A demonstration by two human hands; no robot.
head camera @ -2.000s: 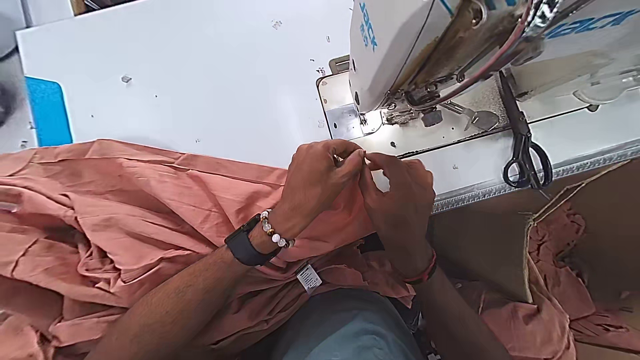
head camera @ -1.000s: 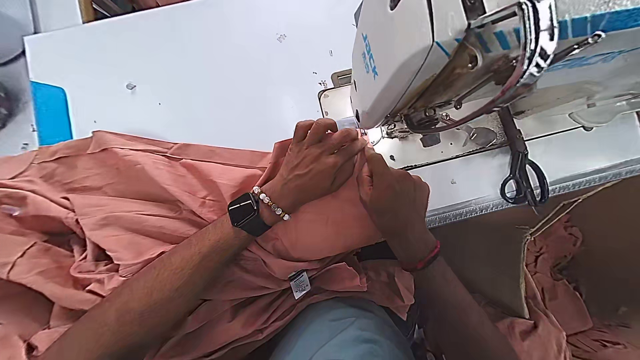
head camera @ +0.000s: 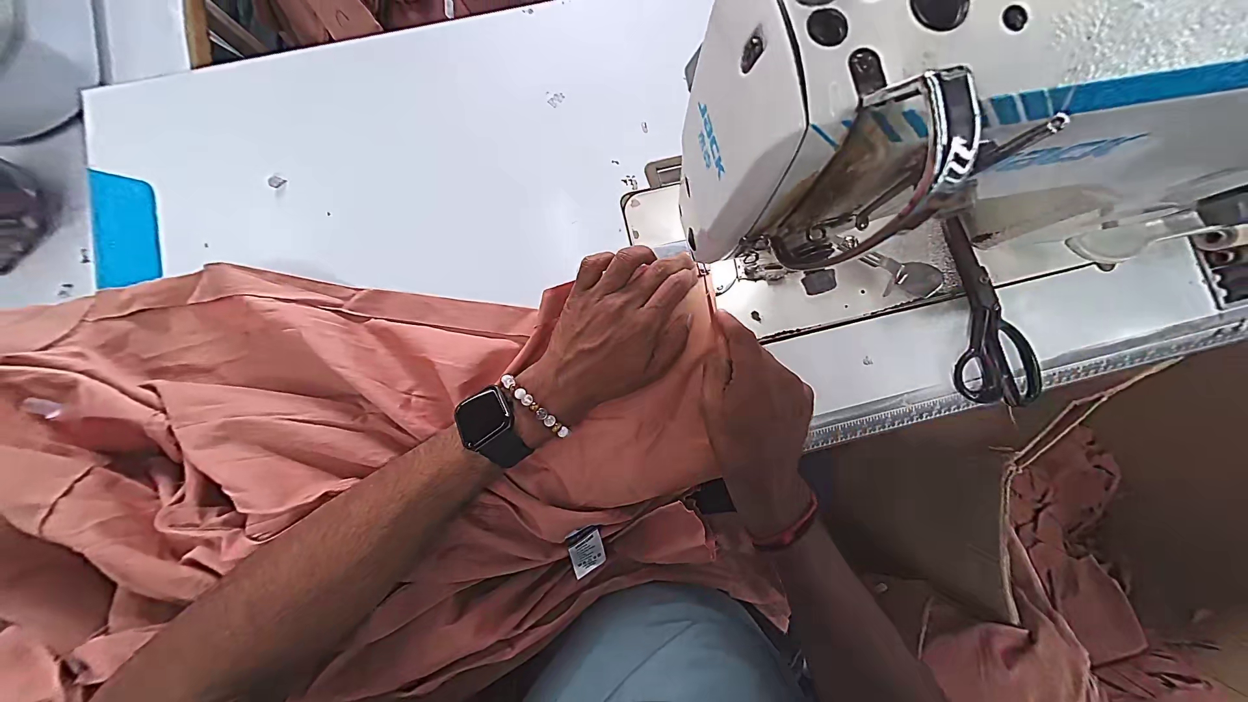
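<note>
Salmon-pink fabric [head camera: 624,439] spreads over the left of the table and the person's lap, its edge lying at the needle area of a white Jack sewing machine [head camera: 746,127]. My left hand [head camera: 624,327] lies on the cloth, fingertips close to the lit presser foot [head camera: 726,276], pressing it rather than gripping it. Just right of it, my right hand [head camera: 760,400] pinches the fabric's right edge between thumb and fingers. A small white label [head camera: 586,552] bearing writing shows on the cloth below my hands. The needle itself is hard to make out.
Black-handled scissors [head camera: 996,351] lie on the machine bed, handles toward the table's front edge, where a measuring tape [head camera: 907,414] runs. At lower right, a cardboard box [head camera: 916,517] stands near more pink fabric [head camera: 1063,565]. The white tabletop [head camera: 390,166] stretches behind the cloth.
Both hands were close together pinching the cloth in front of the presser foot; now my left hand lies flatter on it, and the cloth edge reaches the foot. The view has shifted somewhat.
</note>
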